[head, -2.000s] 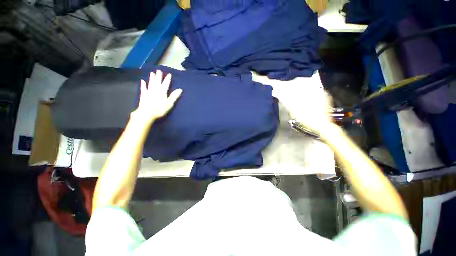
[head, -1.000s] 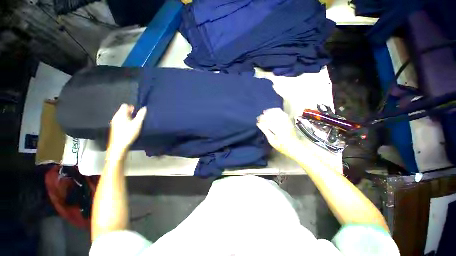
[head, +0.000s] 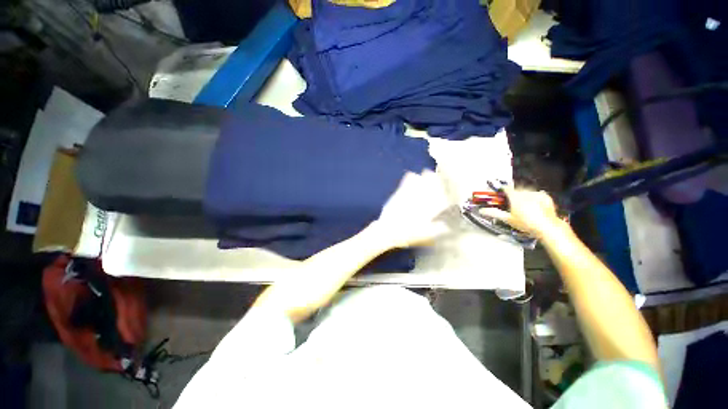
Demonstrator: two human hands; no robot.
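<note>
A navy garment (head: 295,172) is pulled over the right part of the long dark padded form (head: 148,160), with loose folds hanging at its near side. My left hand (head: 415,208) is blurred over the garment's right end, near the iron; whether it grips cloth cannot be told. My right hand (head: 531,209) is on the red-orange handle of the silver steam iron (head: 499,224), which rests at the right end of the pale table (head: 191,260). The fingers partly hide the handle.
A navy garment pile (head: 399,64) lies behind the form, beside a blue beam (head: 247,60). A small carton (head: 60,208) is at the left end, a red bag (head: 68,307) on the floor at left. A neighbouring station with a purple-grey pad (head: 662,120) and dark hose are at right.
My left hand has moved right from the form's left part to the garment's right end. My right hand has left the garment's right end and taken the iron's handle.
</note>
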